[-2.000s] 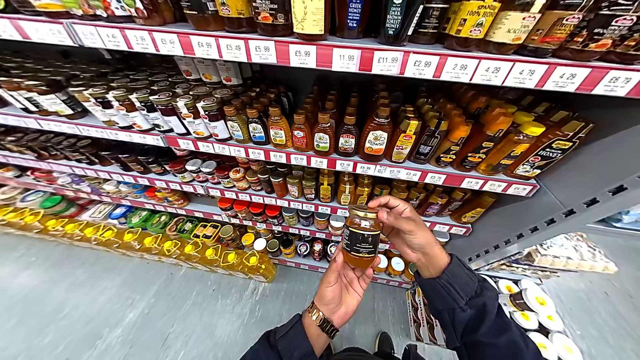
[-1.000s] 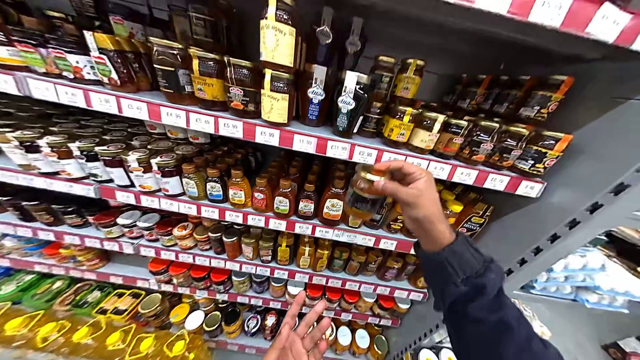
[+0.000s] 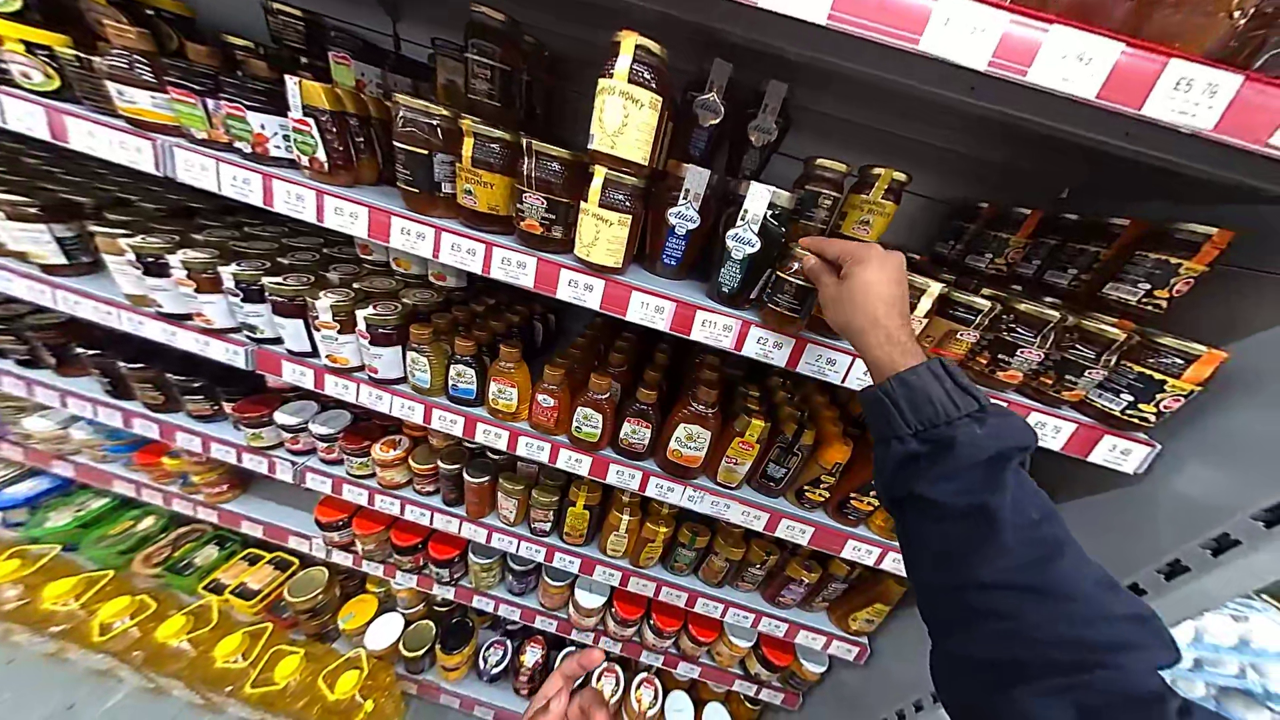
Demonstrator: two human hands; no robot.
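My right hand [image 3: 862, 295] has its fingers on the lid of a small honey jar [image 3: 789, 292] with a dark label, at the front edge of the upper shelf. Just left of that jar stands a dark Attiki honey jar [image 3: 744, 250]; behind it are stacked jars, one with a yellow label [image 3: 872, 205]. My left hand [image 3: 572, 688] shows only in part at the bottom edge, fingers partly raised, holding nothing that I can see.
Honey bottles [image 3: 692, 430] fill the shelf below, with small red-lidded jars [image 3: 627, 610] lower down. Yellow-capped oil bottles [image 3: 280, 665] stand at bottom left. A higher shelf edge [image 3: 1080, 60] crosses the top right. Flat jars [image 3: 1150, 380] lean at the right end.
Two seconds ago both hands held the jar low in front of me. My left hand let go, and my right hand has carried the jar up to the upper shelf. The view has moved closer.
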